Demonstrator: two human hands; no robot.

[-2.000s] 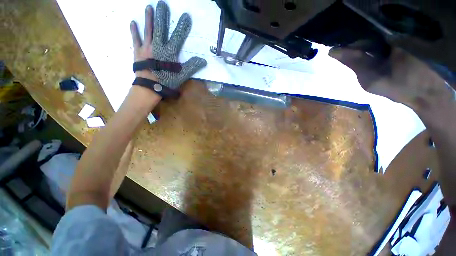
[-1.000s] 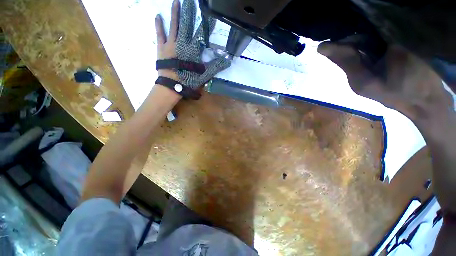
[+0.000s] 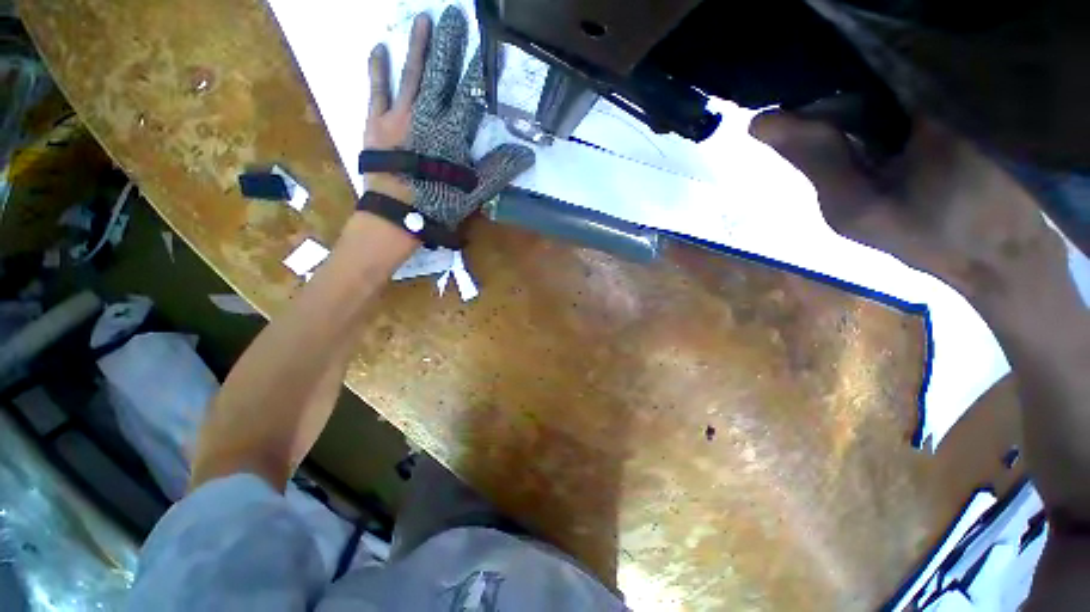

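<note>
The cutting machine is a large dark body at the top right, cut off by the frame's edge. Its presser foot stands on the white marker paper. The paper tops the lay, whose edge shows dark blue. The silver base plate juts out at the lay's edge. My left hand, with a chainmail glove on some fingers and dark wrist straps, lies flat with fingers spread on the paper, left of the foot. My right hand is closed around the machine's dark handle, partly in shadow.
Small scraps lie on the brown wooden table at the left, more beside my left wrist. White-topped, dark-edged strips lie at the lower right. The table's edge curves along the left, with wrapped bundles and clutter below it.
The lay and table scraps have shifted right in view. Relative to the lay, the machine and my left hand are further left. More white scraps show by my left wrist.
</note>
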